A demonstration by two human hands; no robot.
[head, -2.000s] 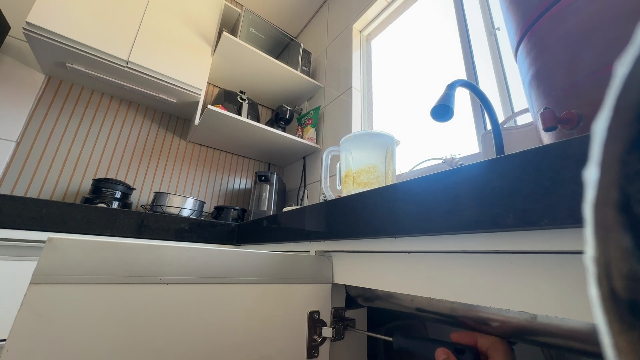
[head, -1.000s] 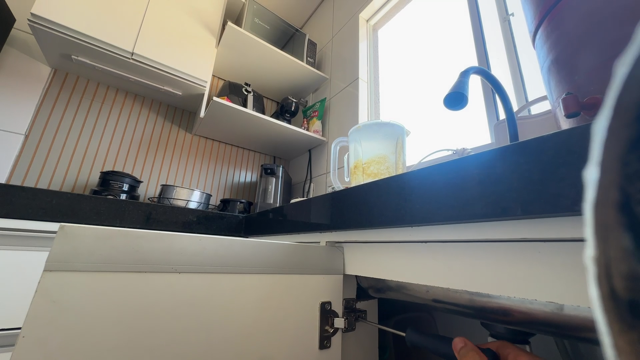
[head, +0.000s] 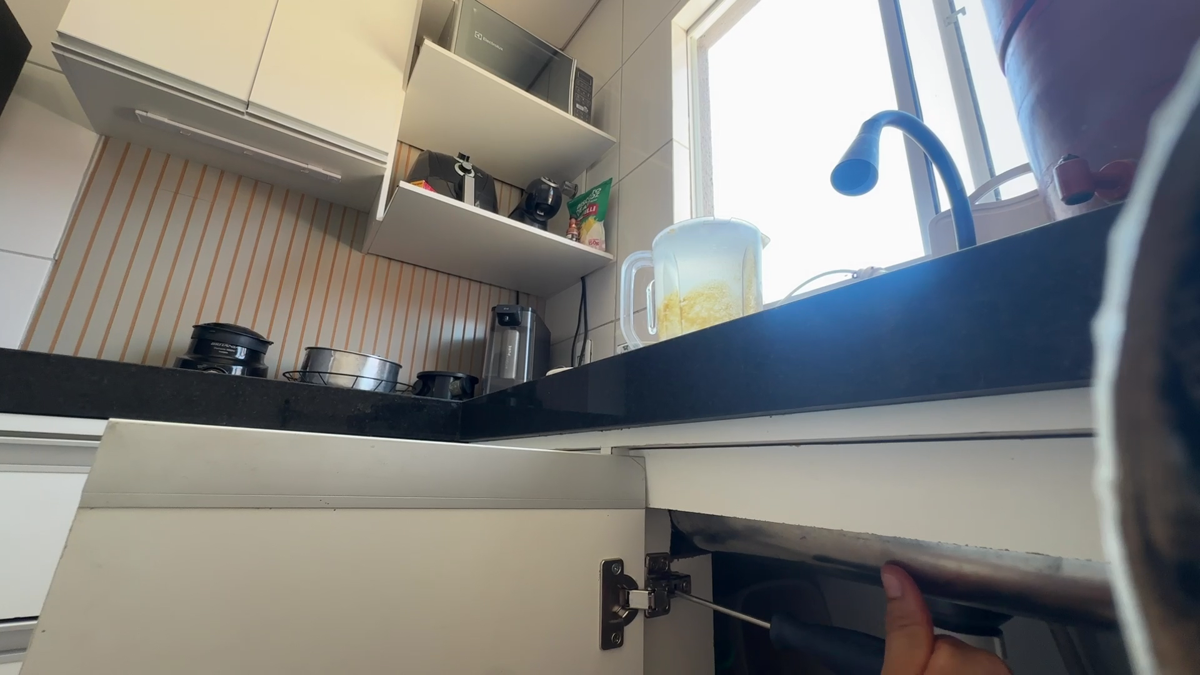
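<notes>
Only one hand is visible, my right hand (head: 923, 628), at the lower right and partly cut off by the bottom edge. It is around the dark handle of a screwdriver (head: 820, 642), its thumb pointing up against the metal underside of the sink (head: 984, 567). The thin shaft points left, its tip at the mounting plate of a concealed cabinet hinge (head: 664, 586). That hinge joins the open white cabinet door (head: 347, 581) to the cabinet side. The hinge cup (head: 617, 603) sits on the door's inner face. My left hand is not in view.
Above runs a black stone countertop (head: 797, 356) with a blender jug (head: 708, 277), a dark faucet (head: 966, 202) and a red container (head: 1078, 94). Cookware, including a metal pan (head: 349, 367), stands farther left. A blurred pale-edged object (head: 1116, 375) blocks the right edge.
My right thumb has lifted and now points up beside the screwdriver handle. The screwdriver still reaches the hinge, and the door remains open.
</notes>
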